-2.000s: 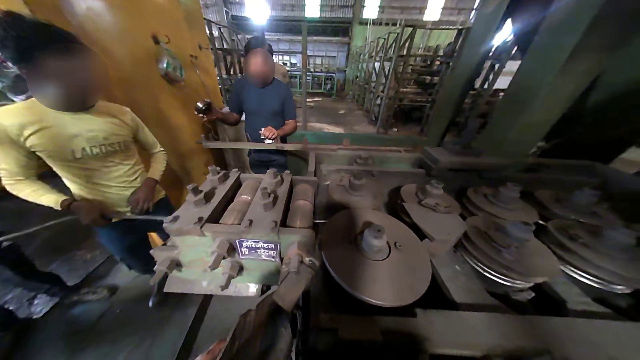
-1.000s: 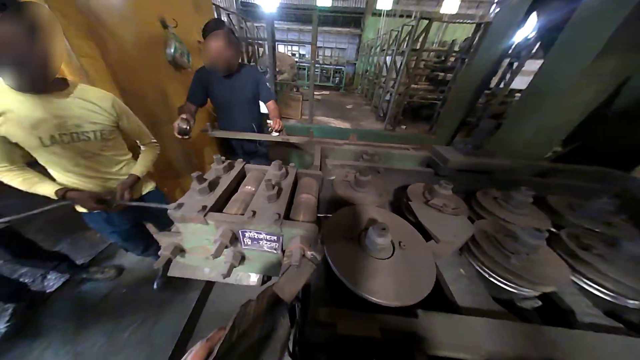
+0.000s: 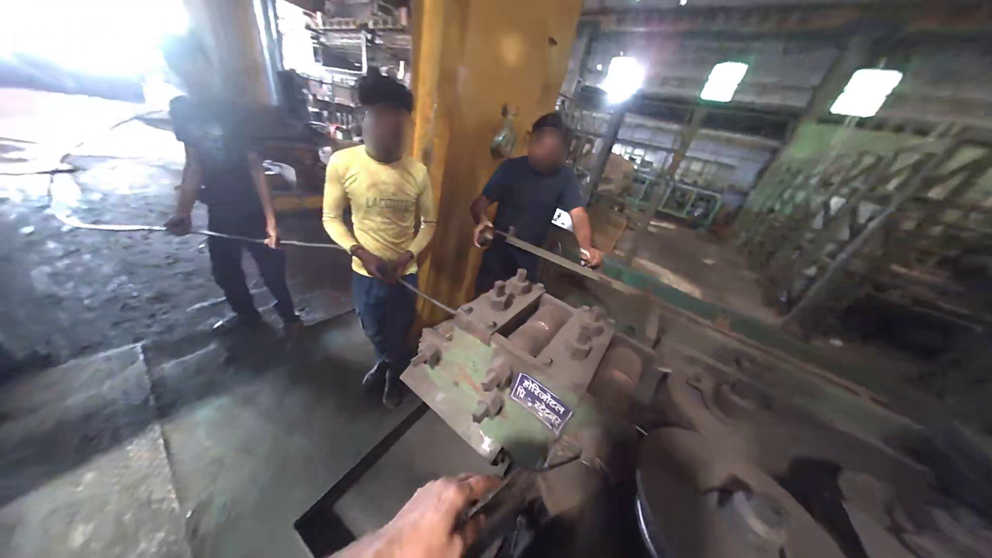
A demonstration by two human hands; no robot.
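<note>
My left hand (image 3: 438, 518) reaches in from the bottom edge, its fingers curled around a dark, blurred machine part. Just beyond it sits a green and grey roller straightener block (image 3: 473, 387) with large bolts, steel rollers (image 3: 539, 331) and a blue sign bearing writing. A long metal rod (image 3: 426, 297) enters the block from the left; a person in a yellow shirt (image 3: 378, 209) holds it with both hands. Farther back, a person in dark clothes (image 3: 232, 186) also holds the rod. At lower right lies a round metal disc (image 3: 682, 496), partly dark and blurred. My right hand is out of view.
Behind the block, a person in a dark blue shirt (image 3: 527, 198) has both hands near a flat metal bar (image 3: 552, 257). A yellow pillar (image 3: 457, 155) stands behind the workers. The machine's green frame (image 3: 666, 298) runs off to the right, with racks beyond.
The view has swung left, bringing the person in dark clothes into sight. More of my left hand shows at the bottom than before.
</note>
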